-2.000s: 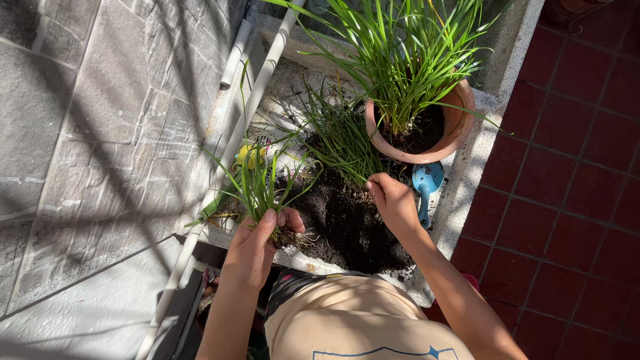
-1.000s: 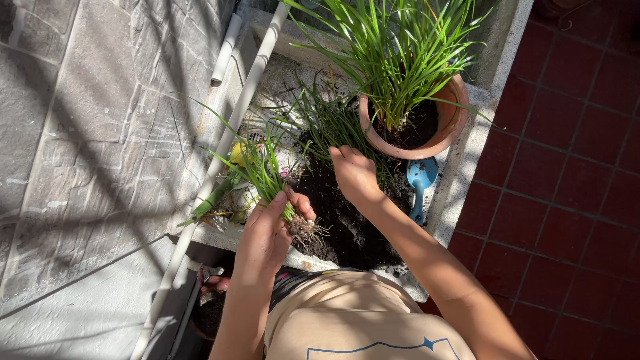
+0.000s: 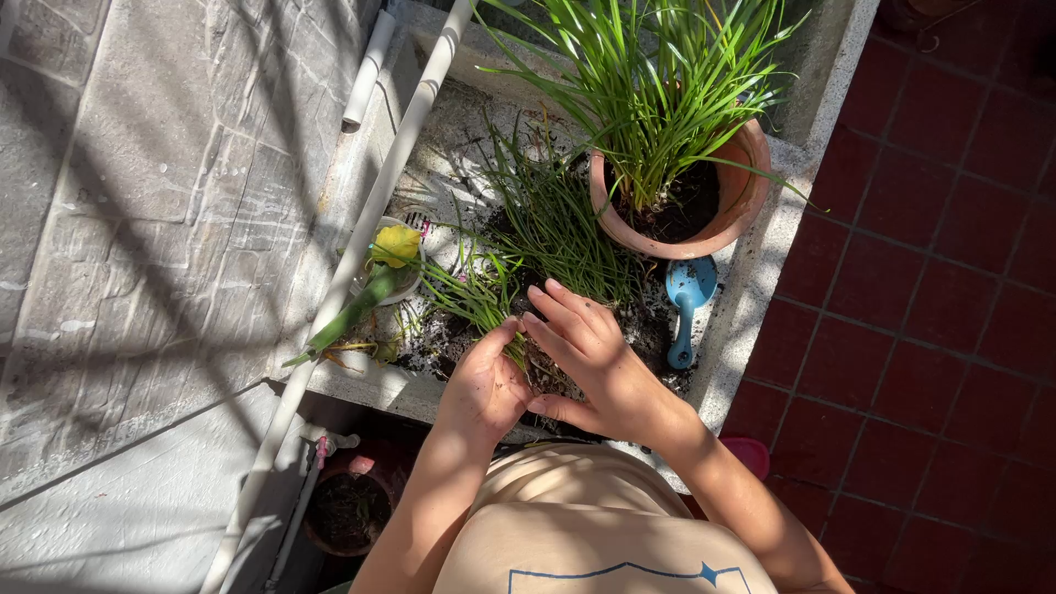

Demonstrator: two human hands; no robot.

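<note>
My left hand [image 3: 492, 379] is closed around the base of a small clump of grassy plants [image 3: 483, 293], its leaves pointing up and left. Beside it, my right hand [image 3: 598, 363] is spread over the clump's roots [image 3: 546, 367], fingers extended and apart. Beyond both hands, a larger heap of cut or loose grassy leaves [image 3: 569, 239] lies on dark soil [image 3: 660, 330]. A terracotta pot [image 3: 747, 202] with a tall, bright green grassy plant [image 3: 652, 91] stands at the upper right. Just below that pot lies a blue hand scoop [image 3: 685, 309].
The speckled stone basin [image 3: 763, 272] holds the soil. A white pipe [image 3: 371, 206] crosses its left side, near a small container [image 3: 404, 285] with a yellow flower [image 3: 396, 246] and a thick green leaf [image 3: 355, 313]. Below is another pot [image 3: 351, 503]; red floor tiles [image 3: 891, 305] lie right.
My right hand has moved from the heap of leaves to the clump's roots beside my left hand, and its fingers have spread. The left hand's clump has moved right.
</note>
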